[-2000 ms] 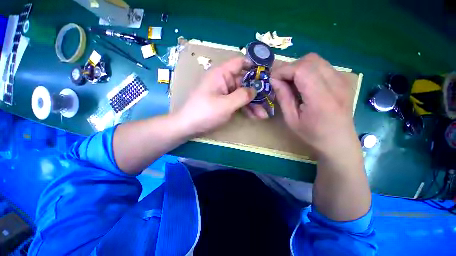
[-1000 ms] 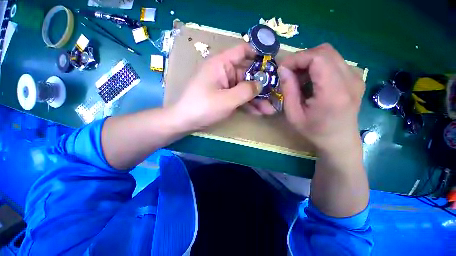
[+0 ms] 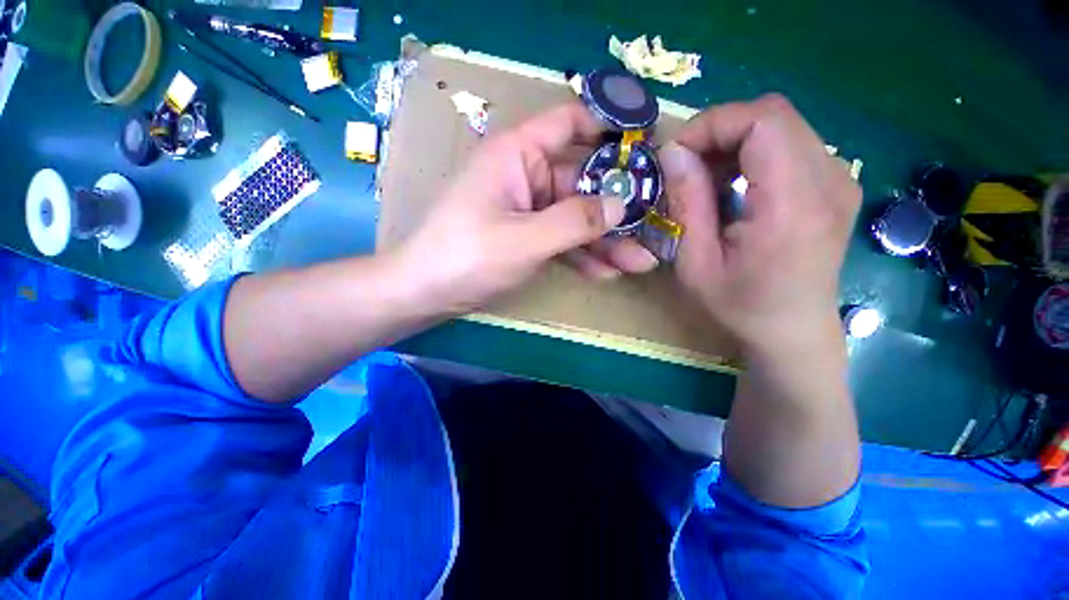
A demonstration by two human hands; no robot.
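Observation:
The round watch case (image 3: 624, 188) is held above the tan mat, its inner parts facing up. My left hand (image 3: 528, 205) grips it, thumb on its lower left edge and fingers beneath. The display module (image 3: 620, 99), a black disc with a greyish centre, stands off the case's top side, joined by a short orange flex cable (image 3: 634, 145). A small silver piece with an orange strip (image 3: 664, 236) hangs at the case's lower right. My right hand (image 3: 750, 211) is at the case's right side, fingers bent and close together. A small bright spot shows between its fingers; whether it holds something is unclear.
The cardboard mat (image 3: 551, 299) lies below. Left are a tape roll (image 3: 122, 54), wire spool (image 3: 84, 212), adhesive pads sheet (image 3: 267, 188), tweezers (image 3: 252, 76), pouch batteries (image 3: 361, 141) and a partly assembled unit (image 3: 182, 127). Right are black round pieces (image 3: 906, 225) and striped tape (image 3: 1006, 223).
The case has turned so its inside shows more fully. The silver piece at its lower right is more visible. The right-hand fingers have shifted slightly. The bench view has moved a little leftward.

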